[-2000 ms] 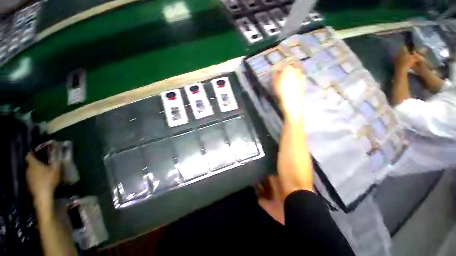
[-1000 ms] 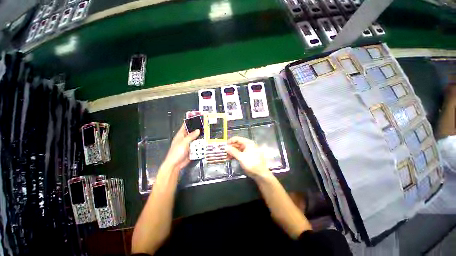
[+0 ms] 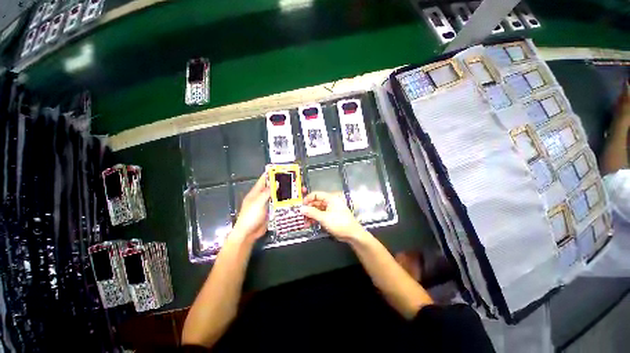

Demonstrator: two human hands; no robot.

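My left hand (image 3: 254, 212) holds a phone (image 3: 285, 196) upright over the clear blister tray (image 3: 211, 219). The phone has a yellow front housing around its dark screen, with the keypad below. My right hand (image 3: 327, 213) touches the phone's lower right side with its fingertips. Whether the housing is fully seated cannot be told. Three phones lie back side up in the tray's upper row, one of them at the right (image 3: 352, 125). The stack of housing trays (image 3: 476, 186) stands at the right, with a white ribbed foam sheet and yellow-edged frames on top.
Phone bodies lean in piles at the left (image 3: 145, 276). Tall shiny dark layers (image 3: 48, 207) stand at the far left. One phone (image 3: 197, 81) lies on the green belt (image 3: 262, 55). Filled trays lie beyond it. A person's arm (image 3: 617, 134) shows at the right edge.
The phone body and yellow housing, held side by side a second ago, are now together in my hands. Two seconds ago my hands were apart, at the left piles and the housing stack.
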